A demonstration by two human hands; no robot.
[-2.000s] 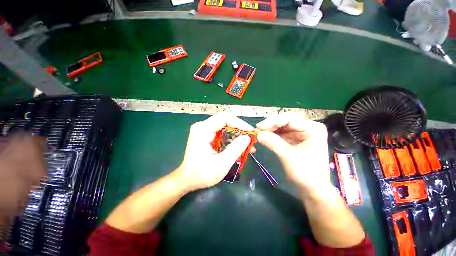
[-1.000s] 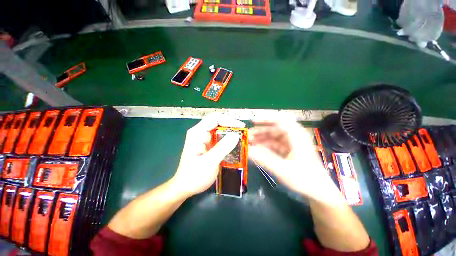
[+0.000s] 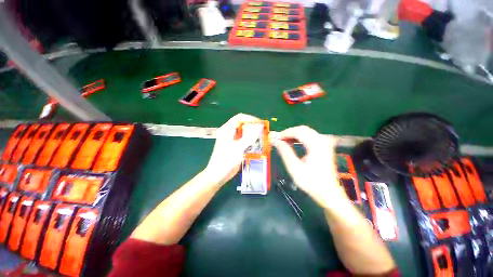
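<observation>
My left hand [image 3: 231, 149] holds an orange-rimmed phone unit [image 3: 254, 174] upright in the picture above the green bench. Its screen end points toward me and looks pale and shiny. The left thumb lies over the board area. My right hand [image 3: 311, 162] is at the unit's upper right edge, thumb and finger pinched together; I cannot tell whether a small part is between them. Thin tweezers [image 3: 291, 199] lie on the bench below the right hand.
Stacked black trays with orange rear covers [image 3: 79, 189] stand left. A black fan [image 3: 416, 144], another tray [image 3: 451, 224] and a pale-faced unit [image 3: 381, 210] are right. Several units, one here [image 3: 304, 93], lie on the belt behind a pale strip. A red fixture tray [image 3: 268, 24] stands beyond.
Another person's hand at the left is gone, and orange covers now fill the left tray. The held unit was turned upright. My right hand has returned to its edge. Belt units have shifted.
</observation>
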